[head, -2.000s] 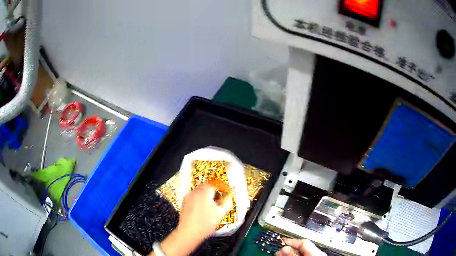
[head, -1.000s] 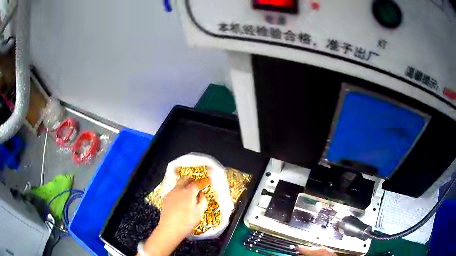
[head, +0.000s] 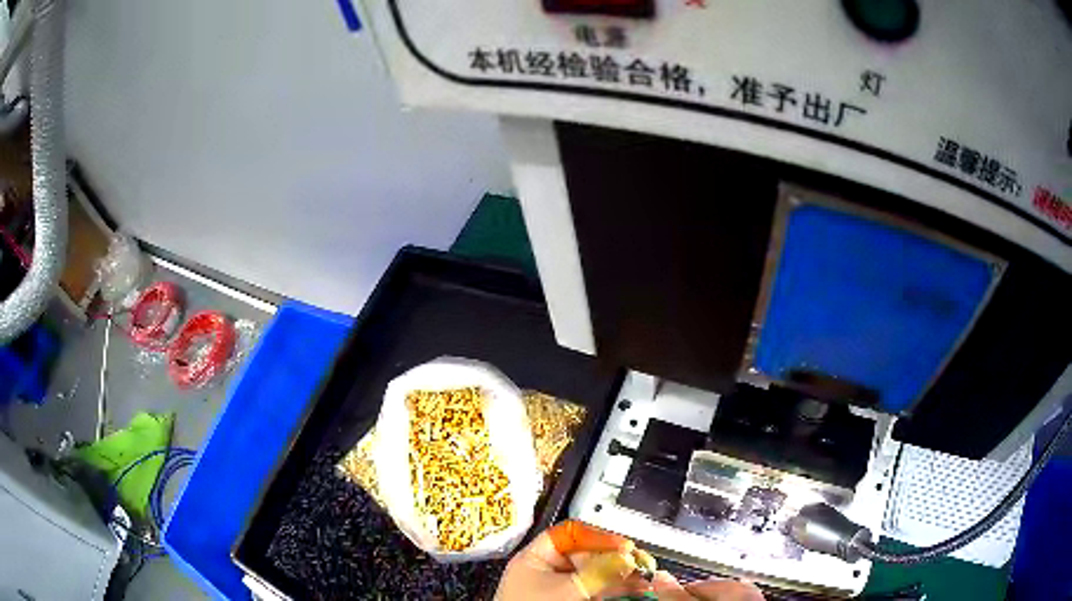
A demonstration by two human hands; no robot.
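Observation:
My left hand [head: 567, 566], with orange and pale yellow finger cots, is at the bottom centre, its fingertips pinched on a tiny piece that looks like a gold terminal [head: 644, 572]. My right hand [head: 709, 591] is cut off by the bottom edge, its fingertips close to the left ones. What it holds is too small and hidden to tell. Dark cables lie partly hidden beside it. The open white bag [head: 400, 458] of gold terminals stands in the black tray [head: 406, 282]. The crimping die [head: 764, 505] is lit, just above and right of my hands.
Small black pieces [head: 317, 528] are heaped in the tray, and a flat bag of duller gold pieces [head: 553, 429] lies under the white bag. A blue bin [head: 253, 429] is left of the tray. The press head [head: 705, 71] overhangs the die. A lamp [head: 829, 532] and printed sheet [head: 958, 499] are at right.
My left hand has left the bag of terminals and moved right and down to my right hand. The view has shifted, so the press appears further left than two seconds ago.

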